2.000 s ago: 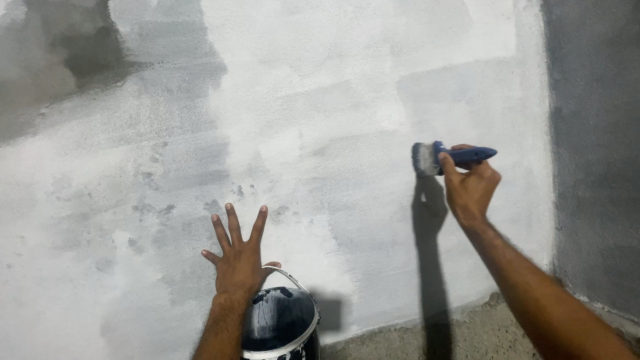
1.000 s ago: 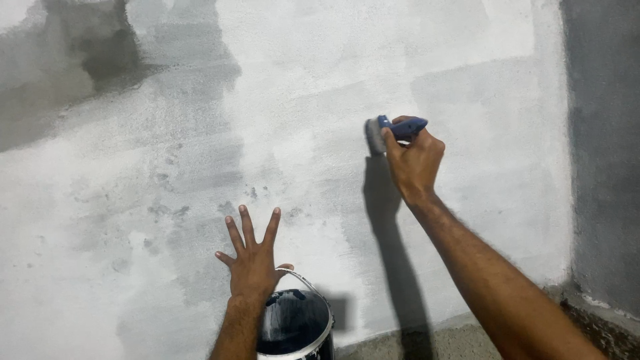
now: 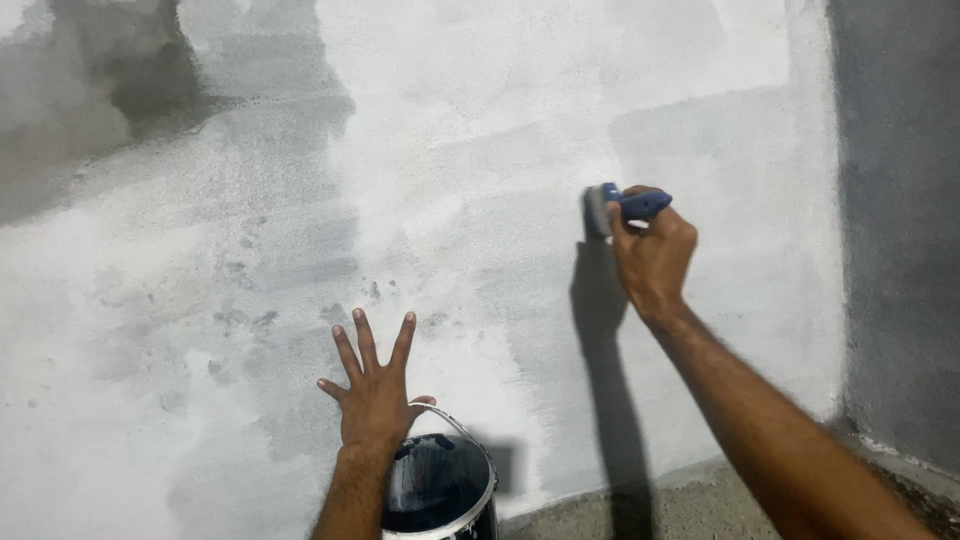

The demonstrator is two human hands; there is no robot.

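Note:
My right hand (image 3: 660, 251) grips the blue handle of a wide paintbrush (image 3: 637, 205), its bristles against the white-and-grey painted wall (image 3: 480, 187). My left hand (image 3: 375, 397) is spread with its fingers apart, over the wall at lower centre. The wire handle of a dark paint bucket (image 3: 439, 484) loops at that hand's thumb, and the bucket hangs just below and to the right of the palm. Dark, paint-smeared inner sides show in the bucket; how much paint it holds cannot be told.
A dark grey adjoining wall (image 3: 900, 225) meets the painted one in a corner at the right. Rough bare concrete (image 3: 697, 502) runs along the bottom. A darker grey-brown patch (image 3: 150, 82) marks the wall at upper left. My arm's shadow falls left of the right arm.
From two seconds ago to one second ago, my right hand and the brush moved left and up across the wall. My left hand has stayed spread beside the bucket.

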